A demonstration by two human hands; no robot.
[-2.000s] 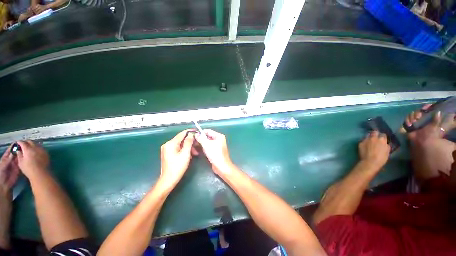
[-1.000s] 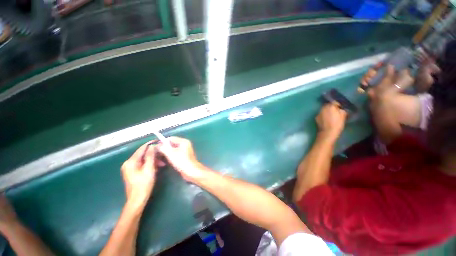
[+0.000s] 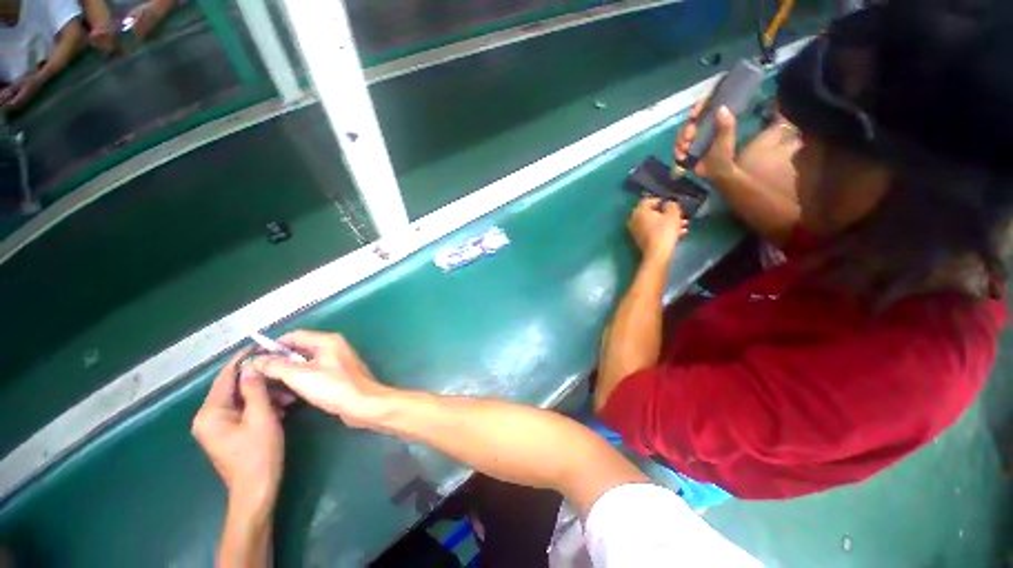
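My left hand (image 3: 242, 419) is raised above the green bench edge at the lower left, its fingertips closed on a small dark part (image 3: 247, 362) that is mostly hidden by the fingers. My right hand (image 3: 322, 375) is beside it, fingertips touching or nearly touching the left ones. It holds a thin pale stick-like tool (image 3: 272, 345) that sticks out up and to the left. Where the tool's other end meets the part is hidden.
A clear bag (image 3: 471, 250) lies by the white rail (image 3: 144, 378) and upright (image 3: 353, 131). A small black part (image 3: 278, 232) is on the dark green belt (image 3: 200, 266). At right, a person in red holds a grey driver (image 3: 722, 109) over a black block (image 3: 670, 186).
The view has turned right, so the person in red shows more fully and the neighbour at left is out of view. The driver now points down at the black block. Both my hands keep their grip.
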